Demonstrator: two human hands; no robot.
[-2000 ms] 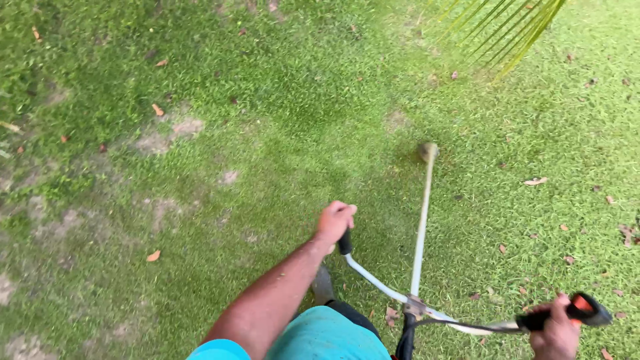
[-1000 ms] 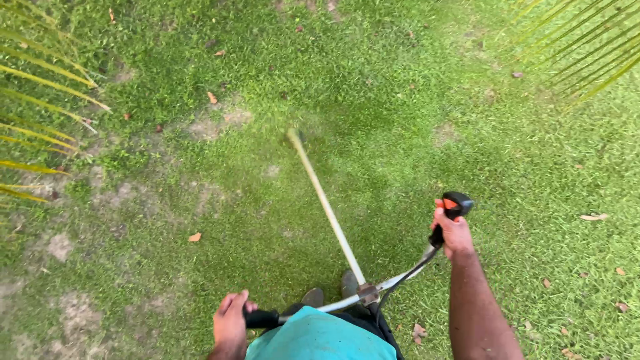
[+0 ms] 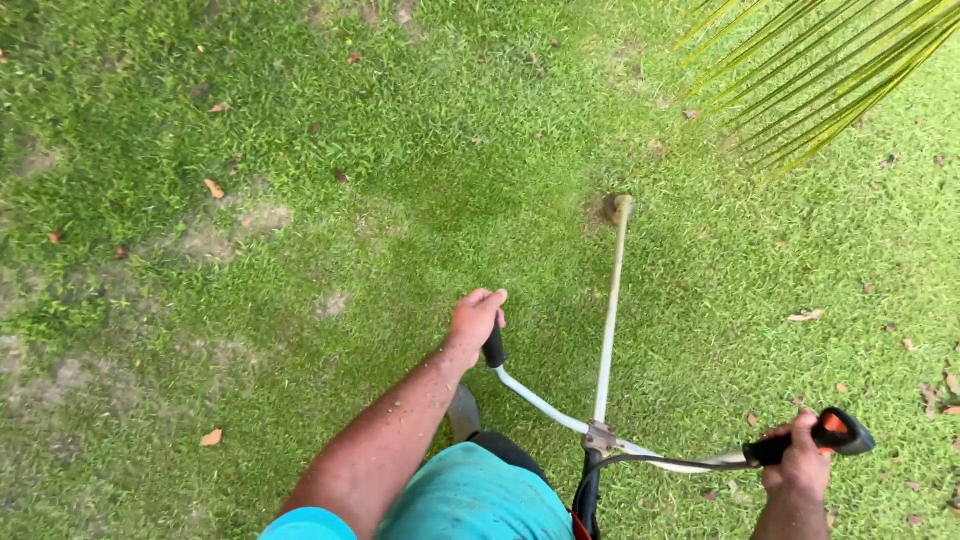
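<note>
My left hand [image 3: 478, 319] is closed around the black left grip [image 3: 493, 345] of a string trimmer's handlebar [image 3: 541, 406]. At the lower right, my right hand [image 3: 801, 457] holds the black and orange control handle [image 3: 844, 433]. A metal clamp [image 3: 600, 437] joins the handlebar to the trimmer's pale shaft [image 3: 611, 322], which runs up and slightly right. The trimmer's cutting head [image 3: 619, 206] is low over the grass beside a small bare patch; its line cannot be made out. A dark cable [image 3: 675, 461] follows the right side of the bar.
Grass [image 3: 420, 225] surrounds me, with bare soil patches [image 3: 67, 382] on the left and scattered dry leaves [image 3: 805, 316]. A palm frond [image 3: 832, 82] hangs in at the upper right. My boot [image 3: 463, 412] shows beside my left forearm.
The trimmer's cutting head has swung from left to right since one second ago. Both hands have turned with the handlebar, the left one forward and the right one back, keeping their grips.
</note>
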